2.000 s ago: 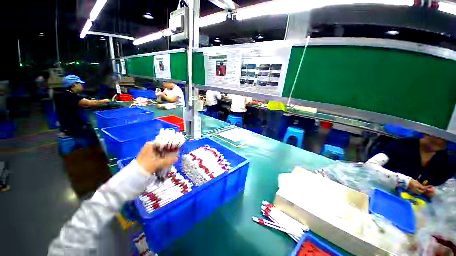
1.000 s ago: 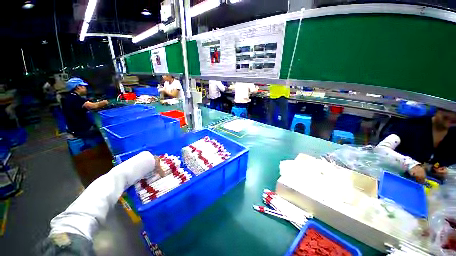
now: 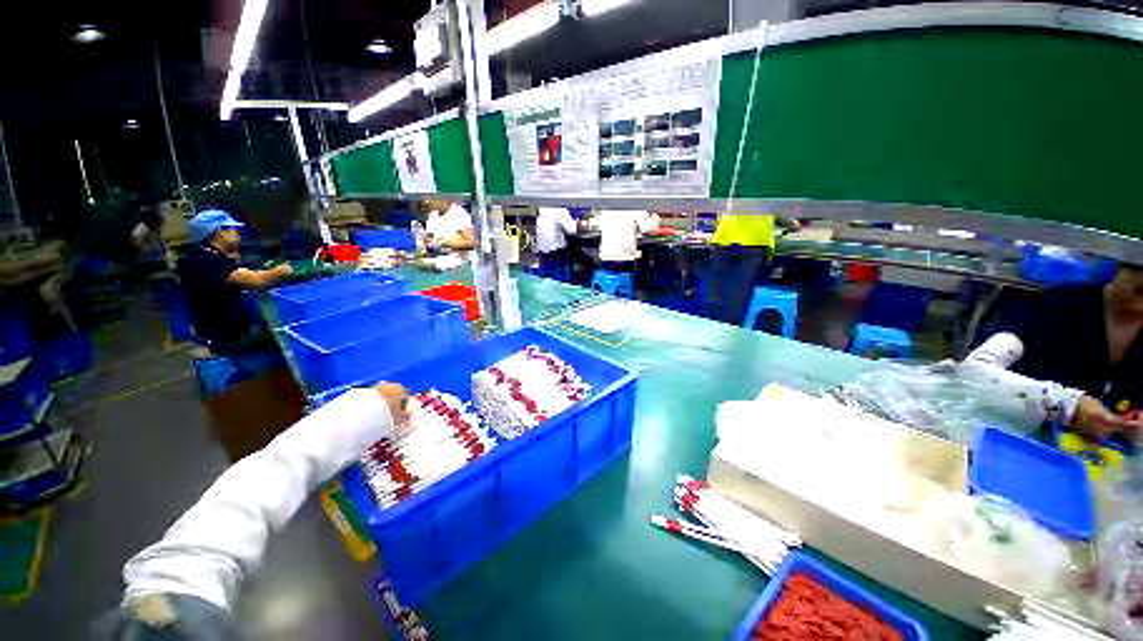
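Note:
My left hand [image 3: 394, 403] is at the left inner side of the deep blue box [image 3: 508, 482], by the capped tubes. Most of the hand is hidden by the white sleeve, so its grip cannot be told. White tubes with red ends [image 3: 429, 448] lie stacked in the box's near left part. A second stack [image 3: 529, 388] lies beside them on the right. My right hand is not in view. A few capped tubes [image 3: 727, 520] lie on the green bench, above a small blue tray of red pieces [image 3: 827, 611].
Two blue totes [image 3: 376, 344] stand behind the box, with a red bin [image 3: 454, 298]. A pale carton [image 3: 852, 501] with white material stands at right, beside an empty blue tray [image 3: 1034, 482] and clear plastic bags. A person's hand [image 3: 1098, 417] shows at far right. Another person [image 3: 223, 288] is at left.
My left hand has gone down from above the box with a bundle of capped tubes to the left stack inside it. The view has shifted slightly, and the red-piece tray shows more fully.

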